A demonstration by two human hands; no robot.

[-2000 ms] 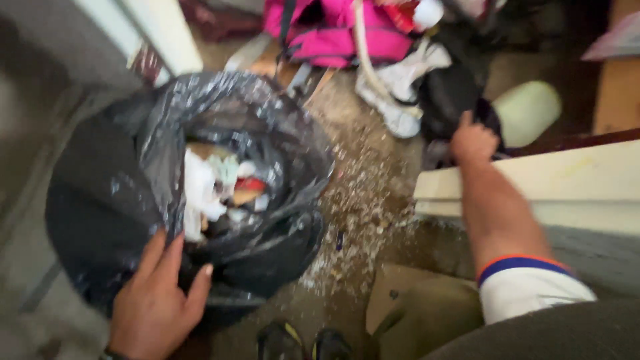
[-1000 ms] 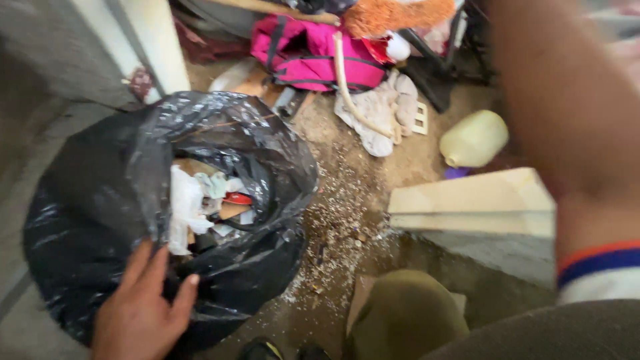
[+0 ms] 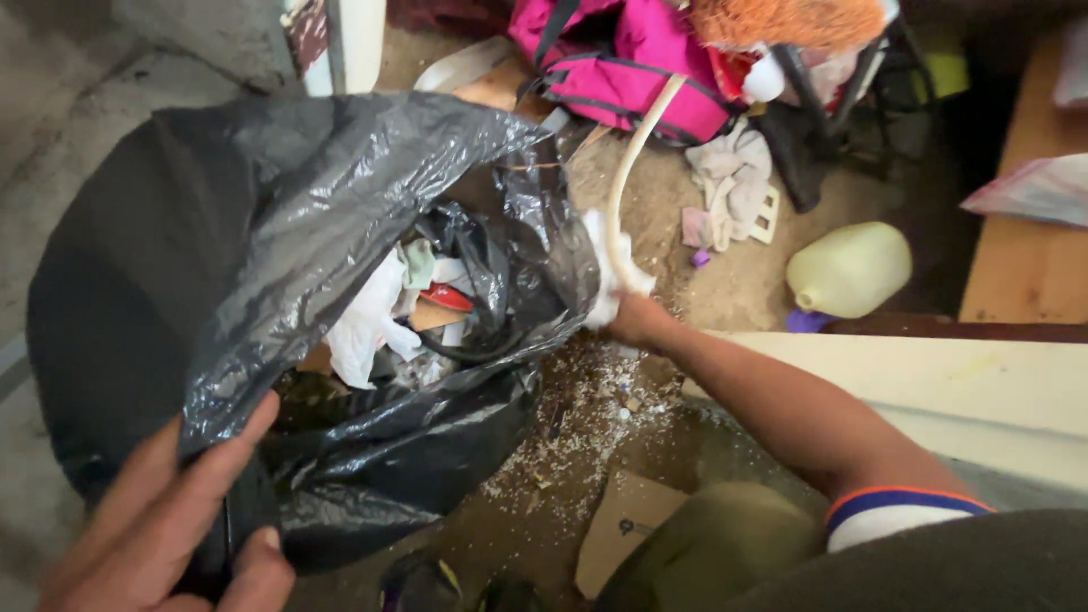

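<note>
My left hand (image 3: 191, 518) grips the near-left rim of a black plastic garbage bag (image 3: 280, 195), which gapes around mixed trash: a white plastic bag (image 3: 370, 319), a red item (image 3: 446, 297) and a piece of cardboard (image 3: 433, 315). At the bag's right edge my right hand (image 3: 633, 319) is closed on a crumpled white cloth or paper (image 3: 599, 263); its fingers are partly hidden. A curved cream-coloured strip (image 3: 633, 170) rises from the same spot and overlaps a pink bag (image 3: 629, 76); whether the hand holds it too I cannot tell.
White grains and debris (image 3: 586, 408) lie scattered on the floor. A yellowish plastic jug (image 3: 850, 268), a whitish cloth (image 3: 735, 174) and a cardboard piece (image 3: 629, 518) are also there. A cream board edge (image 3: 901, 365) runs under my right forearm; an orange fringed item (image 3: 790, 21) is at the top.
My right arm, raised at the right a second ago, has come down and left to the garbage bag's edge, with white material in the hand. The bag's far rim stands higher at the left.
</note>
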